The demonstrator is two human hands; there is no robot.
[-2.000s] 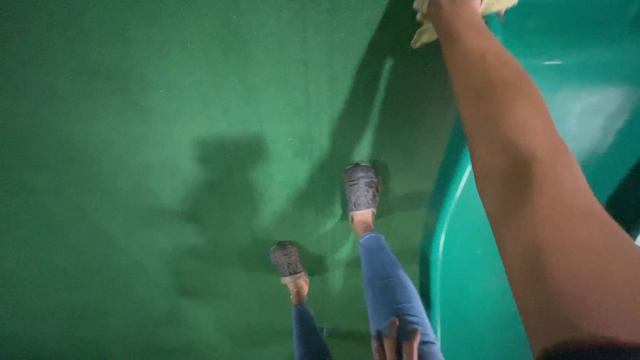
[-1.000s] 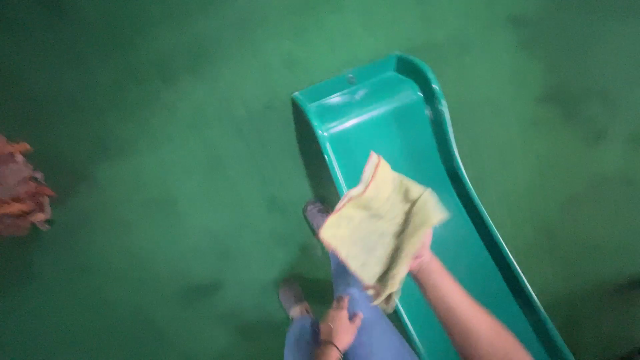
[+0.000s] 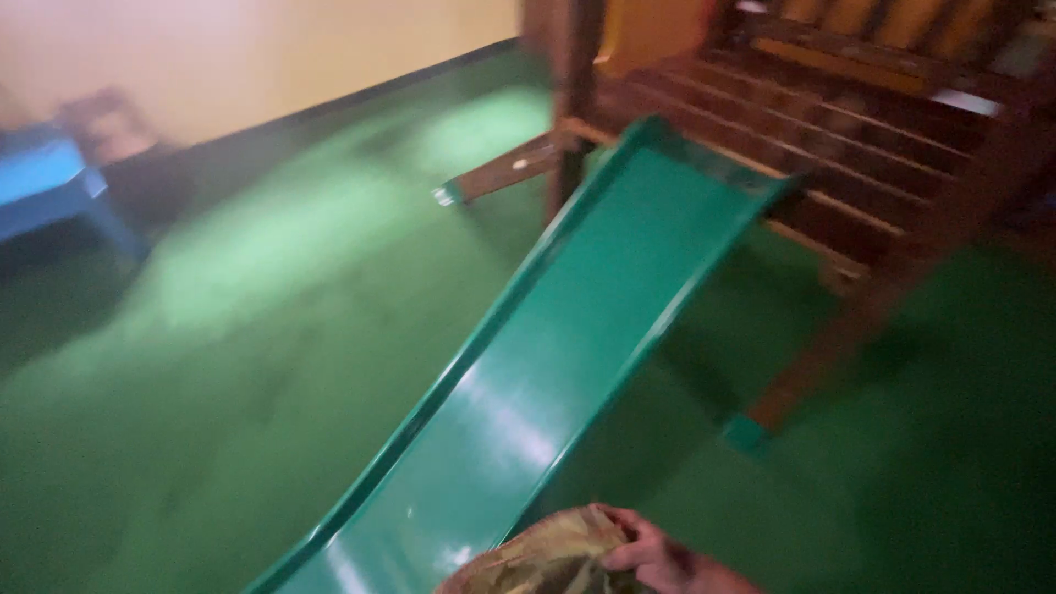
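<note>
My right hand (image 3: 648, 557) grips a yellowish cloth (image 3: 553, 553) at the bottom edge of the head view, over the lower right side of a green plastic slide (image 3: 569, 330). The cloth hangs bunched from my fingers, and its lower part is cut off by the frame. Whether it touches the slide I cannot tell. From the bottom, the slide runs up and to the right to a brown wooden platform (image 3: 792, 124). My left hand is out of view.
Slanted wooden braces with green feet (image 3: 747, 435) stand on the green floor (image 3: 247, 412) on both sides of the slide. A blue table or bench (image 3: 41, 177) is at the far left, before a pale wall (image 3: 247, 66). Yellow panels (image 3: 652, 37) are on the platform.
The view has swung from the slide's foot and my legs up to its top and the platform. My left hand, on my leg before, has left the view. My right hand still holds the cloth.
</note>
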